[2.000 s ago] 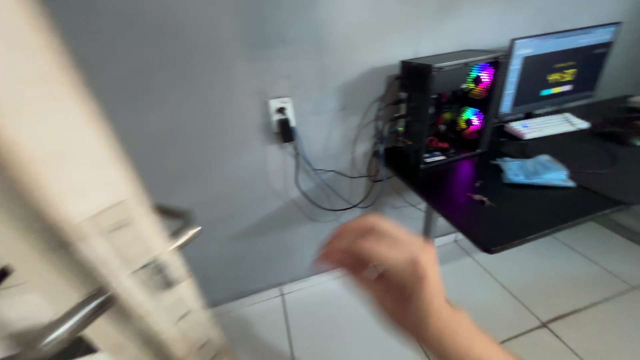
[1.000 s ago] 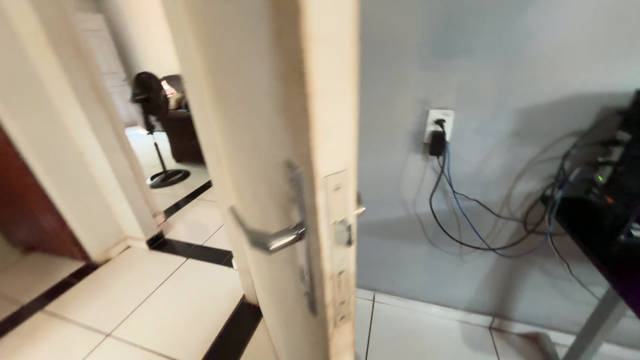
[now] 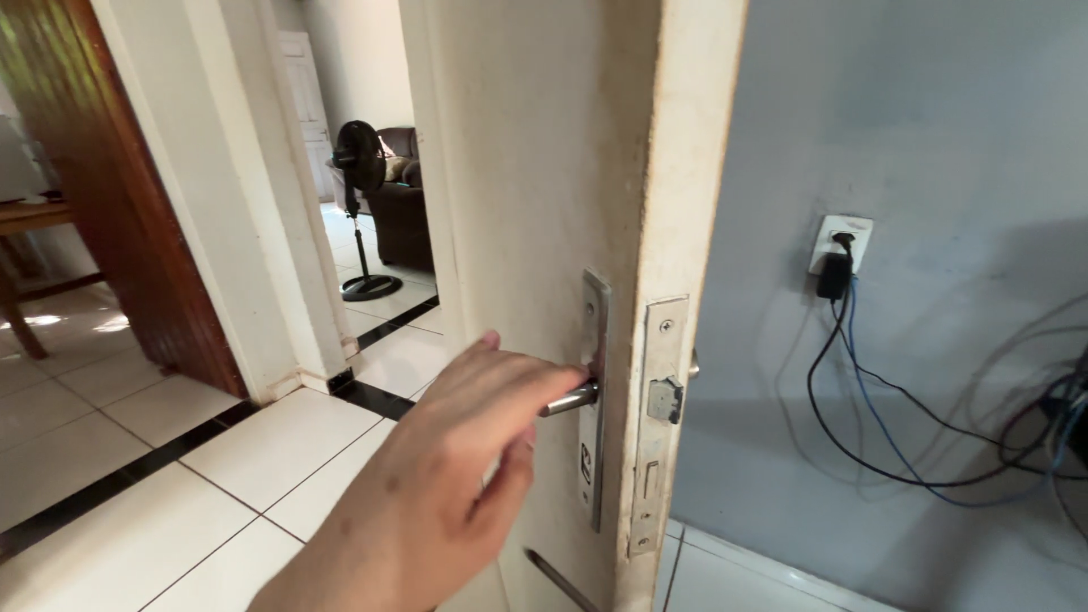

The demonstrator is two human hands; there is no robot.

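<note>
My left hand (image 3: pixel 450 450) reaches in from the bottom, its fingers hooked over the metal lever handle (image 3: pixel 571 399) of a cream-painted door (image 3: pixel 527 170). The thumb is below the lever, and the hand hides the lever's outer end. The handle sits on a long metal backplate (image 3: pixel 595 476). On the door's edge are the latch bolt (image 3: pixel 665 399), which sticks out, and the lock faceplate (image 3: pixel 650 501). The door stands ajar, edge toward me. My right hand is out of view.
Left of the door, a tiled floor (image 3: pixel 280 433) with black strips leads to a pedestal fan (image 3: pixel 360 157) and a dark sofa (image 3: pixel 399 221). A reddish-brown wooden door (image 3: pixel 127 187) is at far left. On the right wall, cables (image 3: pixel 816 408) hang from a power outlet (image 3: pixel 858 231).
The view has swung left from the desk and computer to the door. A hand was in mid-air two seconds ago and none showed one second ago; now my left hand is on the lever.
</note>
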